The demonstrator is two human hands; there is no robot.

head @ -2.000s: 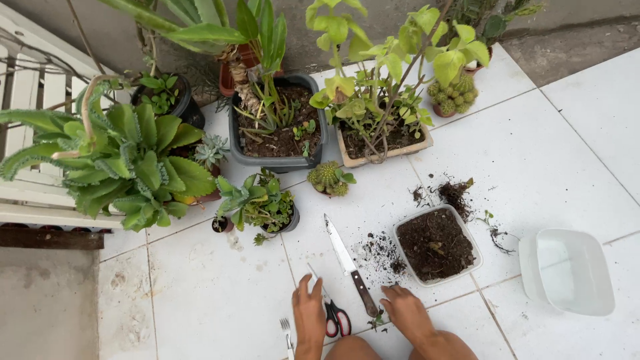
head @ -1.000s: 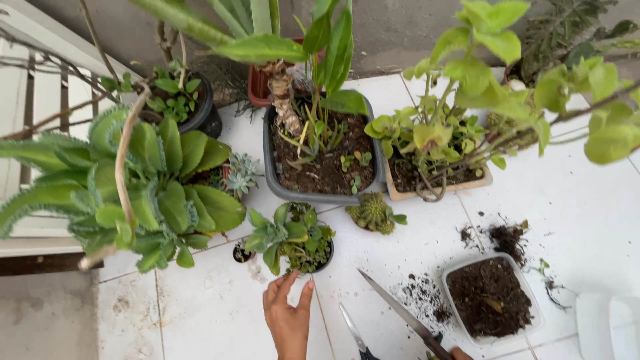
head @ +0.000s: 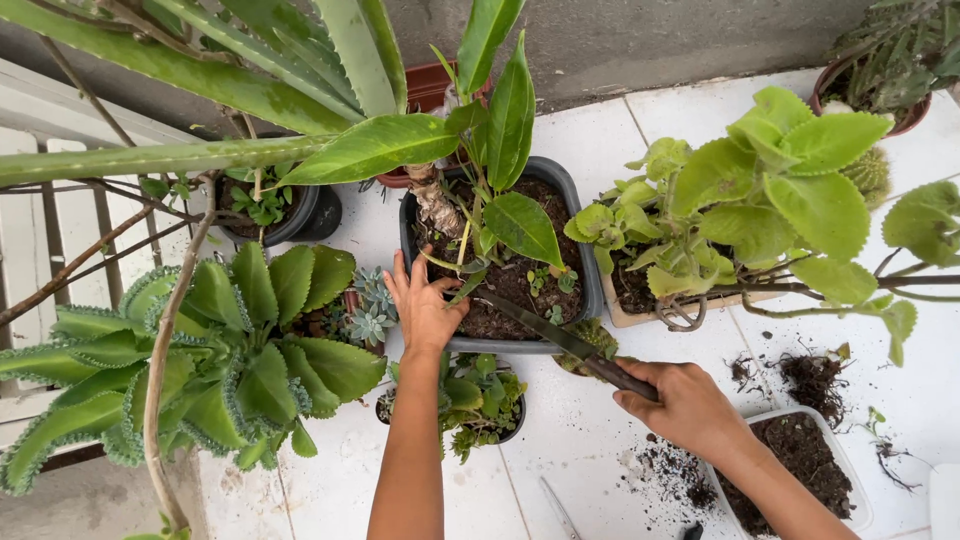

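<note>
My right hand (head: 679, 401) grips the dark handle of a kitchen knife (head: 551, 330), whose blade reaches over the soil of a grey rectangular plastic planter (head: 589, 262). Inside the planter's left side, my left hand (head: 426, 304) has its fingers at the low leaves of a plant (head: 469, 283), near the knife's tip; whether they pinch a leaf is hard to tell. A thick-stemmed plant with broad green leaves (head: 525, 225) grows from the same soil, with small seedlings at its right.
Left of the planter spreads a large succulent (head: 259, 360); a small potted succulent (head: 487, 397) stands just below. On the right are a leafy plant (head: 750, 217) in a beige planter, an uprooted root clump (head: 814, 382) and a soil-filled plastic tub (head: 859, 487). Long spiny leaves (head: 247, 90) overhang the upper left.
The knife lay on the tiles two seconds ago and is now in my right hand over the grey planter. My left hand has moved up from near the small succulent pot into that planter.
</note>
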